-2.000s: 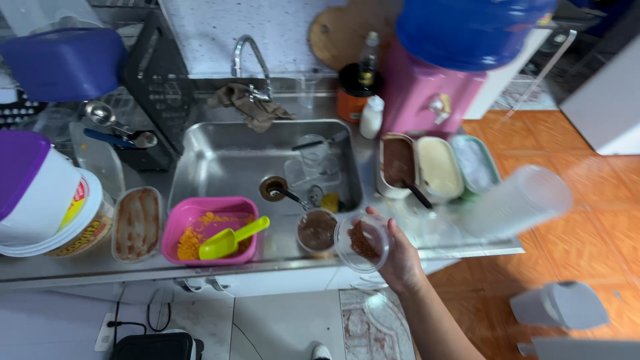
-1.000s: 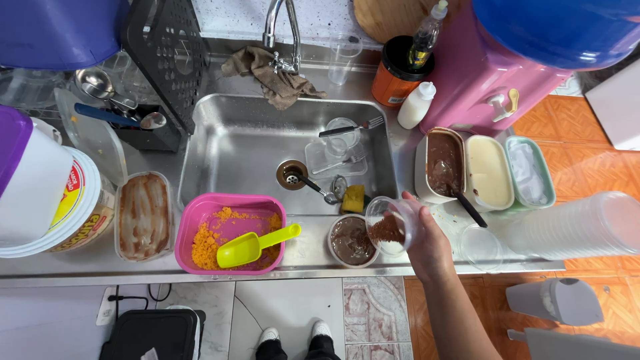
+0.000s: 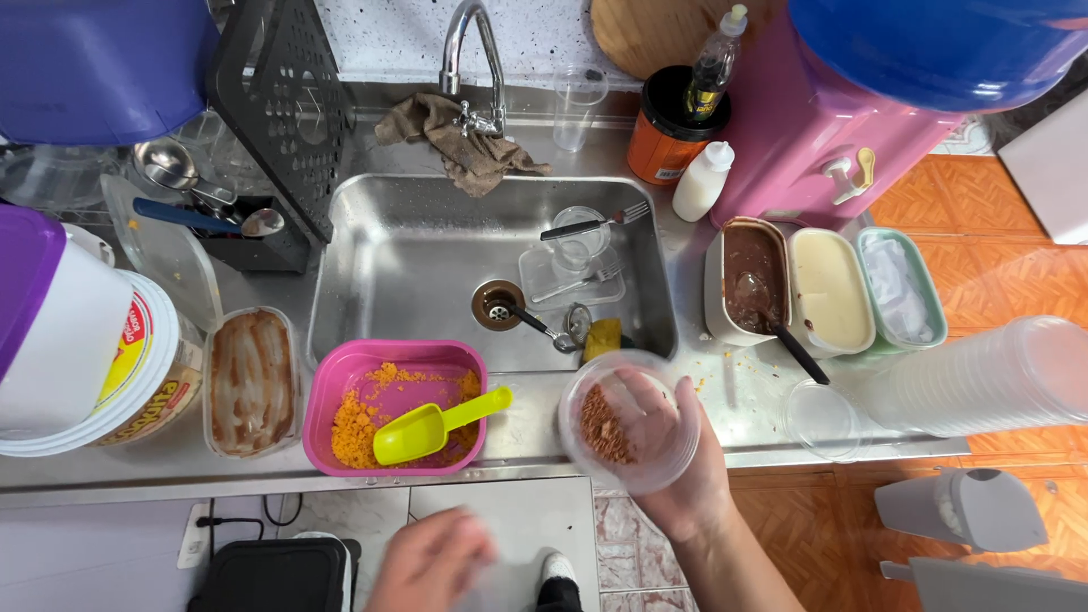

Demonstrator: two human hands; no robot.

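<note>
My right hand (image 3: 693, 476) holds a clear round plastic tub (image 3: 631, 421) with brown crumbs or sprinkles at one side, tilted over the counter's front edge. My left hand (image 3: 438, 557), blurred, is in front of the counter, below the pink tub (image 3: 319, 399); it touches nothing that I can see. That pink tub holds orange crumbs (image 3: 353, 429) and a lime-green scoop (image 3: 412, 435). Right of the sink stand an open container of chocolate cream (image 3: 750, 272) with a black-handled spoon (image 3: 799, 353) and a container of pale cream (image 3: 829, 293). A smeared plastic container (image 3: 251, 382) sits left of the pink tub.
The steel sink (image 3: 399, 280) holds forks, clear containers, a strainer-like utensil and a yellow sponge (image 3: 602, 340). Stacked clear cups (image 3: 977, 378) lie at the right edge, beside a pink water dispenser (image 3: 833, 136). Large buckets (image 3: 161, 365) crowd the left. A brown cloth (image 3: 459, 140) lies by the faucet.
My left hand has come into view. The chocolate-filled round tub seen on the front edge earlier no longer shows; my right hand's tub is now around that spot.
</note>
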